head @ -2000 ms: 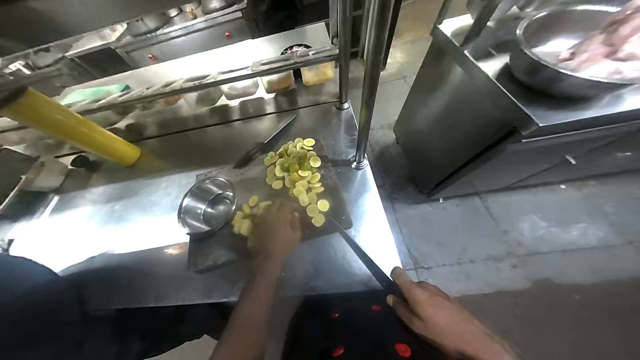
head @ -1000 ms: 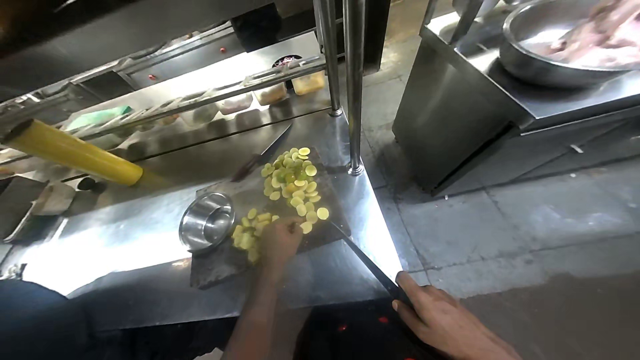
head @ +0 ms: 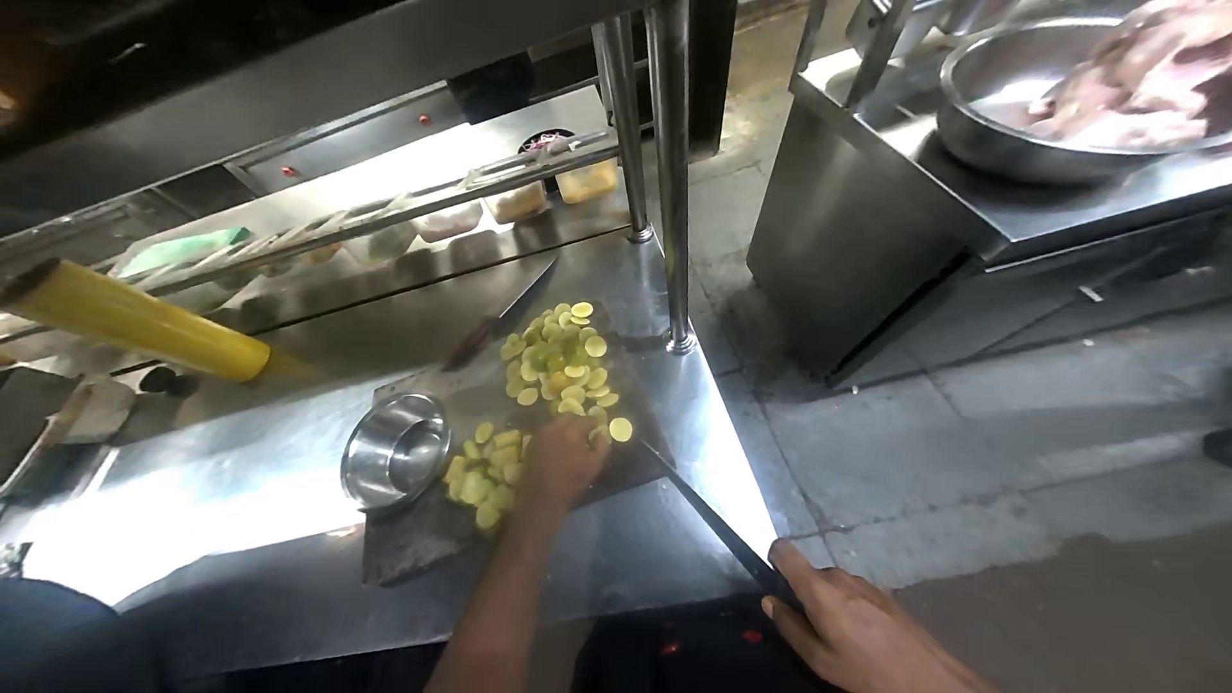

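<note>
Many round yellow-green slices (head: 551, 353), apparently of lime or lemon, lie heaped on a dark cutting board (head: 414, 539). A second pile of pale yellow-green pieces (head: 487, 474) sits nearer, beside a steel bowl (head: 396, 451) on the board's left part. My left hand (head: 568, 452) is down at the near edge of the sliced heap, right of the second pile; its fingertips touch slices, but whether it grips one is hidden. My right hand (head: 837, 611) holds a long knife (head: 717, 525) by its handle, the tip pointing at the board's right side near a loose slice (head: 621, 429).
Another knife (head: 500, 316) lies beyond the board. A yellow cylinder (head: 144, 322) leans at the left. Steel posts (head: 671, 192) rise from the counter's right edge. Small food tubs (head: 587, 181) line the back. Across the floor, a steel basin (head: 1020, 154) of raw meat stands on another counter.
My left hand has moved from the second pile of pieces to the near edge of the sliced heap. My right hand keeps hold of the knife.
</note>
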